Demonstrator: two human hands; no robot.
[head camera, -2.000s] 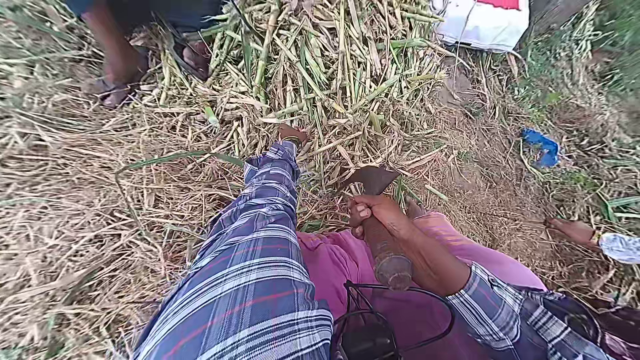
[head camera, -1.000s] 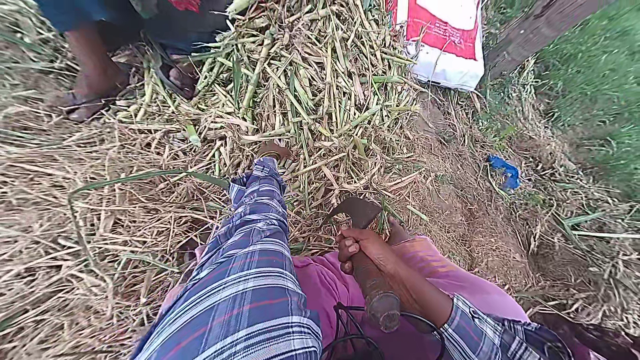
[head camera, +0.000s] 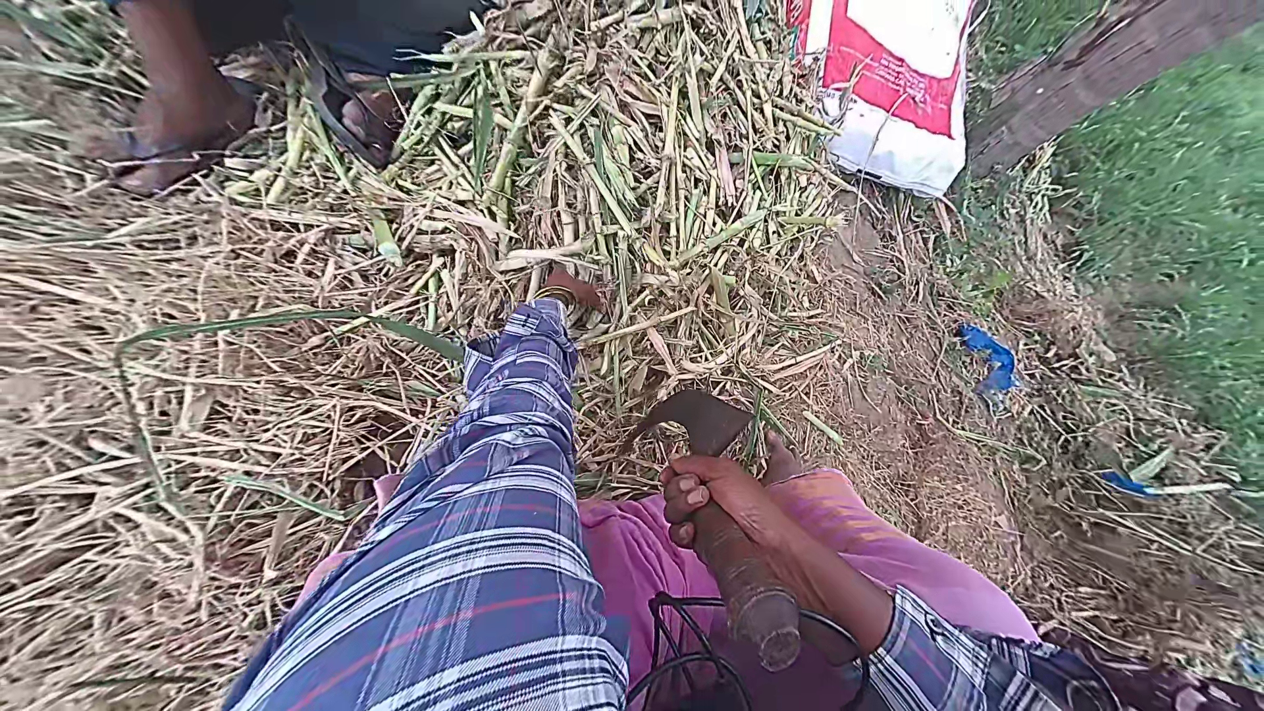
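Note:
My right hand (head camera: 716, 499) is closed around the thick handle of a sickle (head camera: 703, 420), whose curved dark blade points left just above the ground. My left hand (head camera: 578, 288), with bangles at the wrist, reaches forward onto a heap of cut green and tan stalks (head camera: 622, 188). Its fingers are partly hidden, so whether it grips any stalks cannot be told. Pink cloth (head camera: 642, 553) covers my lap, between the two plaid sleeves. A black cable (head camera: 691, 642) lies over it, below the sickle's handle.
A person's sandaled feet (head camera: 183, 138) are at the upper left beside the heap. A red and white sack (head camera: 894, 99) lies at the upper right against a wooden log (head camera: 1066, 84). Blue scraps (head camera: 987, 357) lie on the right. Dry straw (head camera: 247, 425) covers the ground at left.
The view has shifted, so more of the sack and the log shows. Another person's hand, seen at the right edge two seconds ago, is out of view. My right hand keeps its hold on the sickle.

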